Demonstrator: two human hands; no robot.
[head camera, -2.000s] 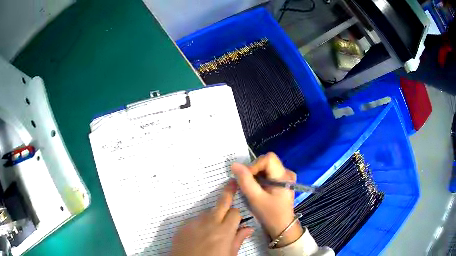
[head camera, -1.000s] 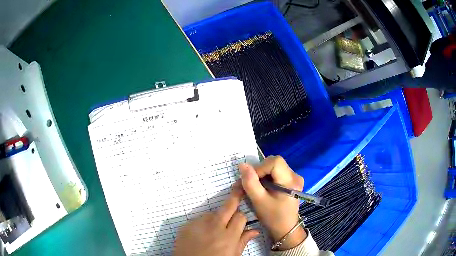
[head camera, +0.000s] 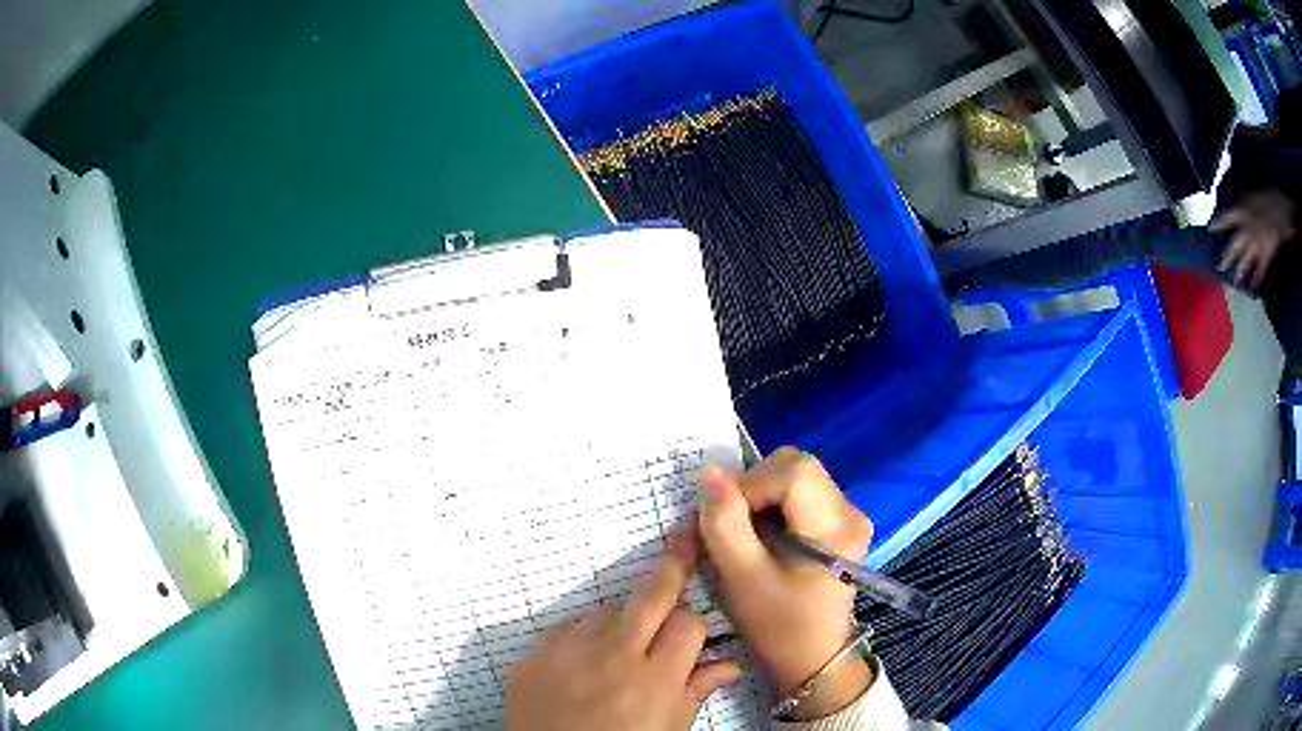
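The record sheet, a white page with a printed grid and handwriting, lies on a clipboard with a metal clip at its top edge. The clipboard lies on the green work mat. My right hand is shut on a dark pen, its tip at the sheet's right side and hidden by my fingers. My left hand lies on the lower part of the sheet, index finger reaching to my right hand. It is cut off by the bottom edge. A bracelet is on my right wrist.
Two blue bins at the right hold black terminated wires. The white machine base at the left bears a small red-and-blue tool. At the upper right are another bench, a red seat and a person's hand.
The view shifted, so the clipboard sits slightly higher and further right than at first. My right hand with the pen has moved slightly right. The other person's hand has come into view.
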